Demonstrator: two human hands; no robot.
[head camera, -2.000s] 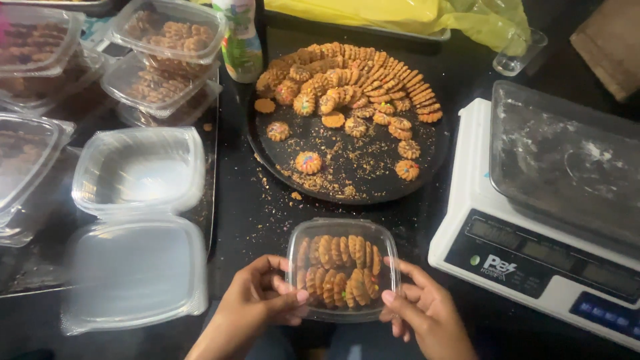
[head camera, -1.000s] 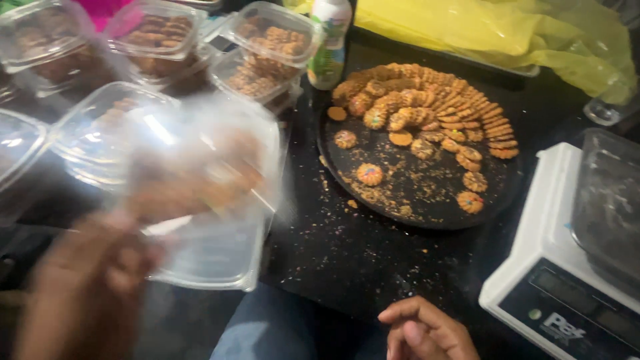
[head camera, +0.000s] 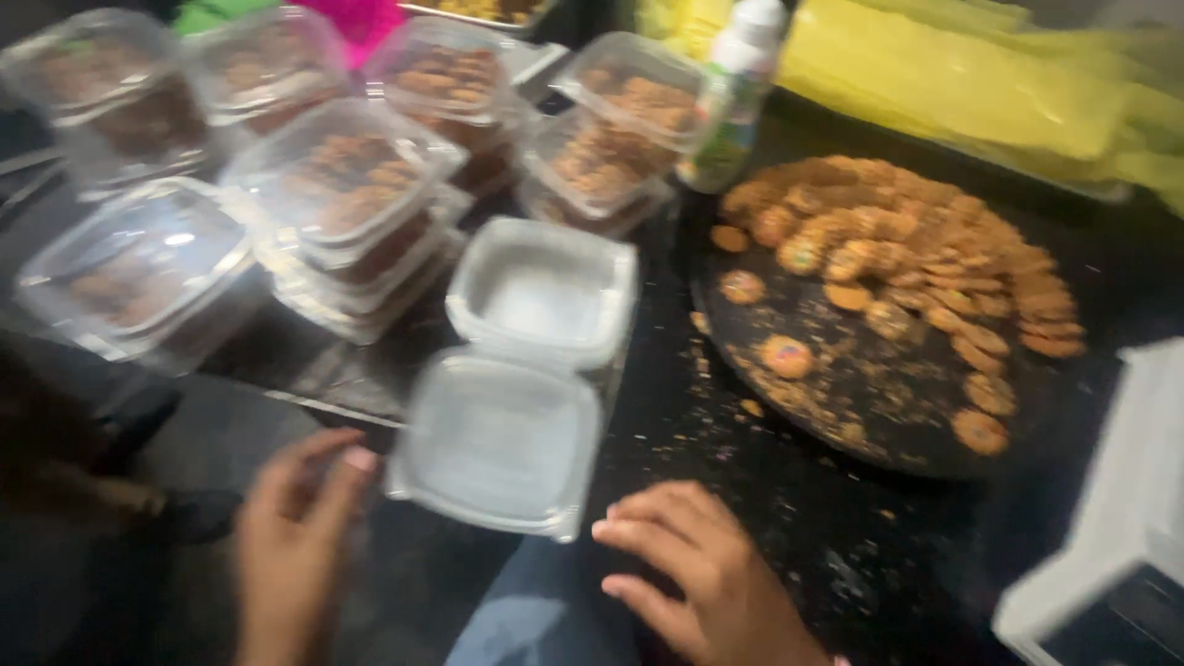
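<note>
An empty clear plastic clamshell container lies open on the black surface, its lid folded toward me. Just left of that lid is my left hand, empty, fingers apart and blurred. My right hand holds nothing, fingers spread, to the right of the lid's near corner. A round black tray at the right carries many cookies and crumbs. At the left stand stacked, closed containers of cookies, one stack just behind and left of the open container.
A white scale stands at the right edge. Behind the round tray lies yellow plastic, with a white-and-green bottle beside it. More closed containers fill the left side. Crumbs dot the black surface near the tray.
The filled container in my left hand a second ago has left it; a closed container now tops the stack behind the open one. The view has swung left since the oldest frame.
</note>
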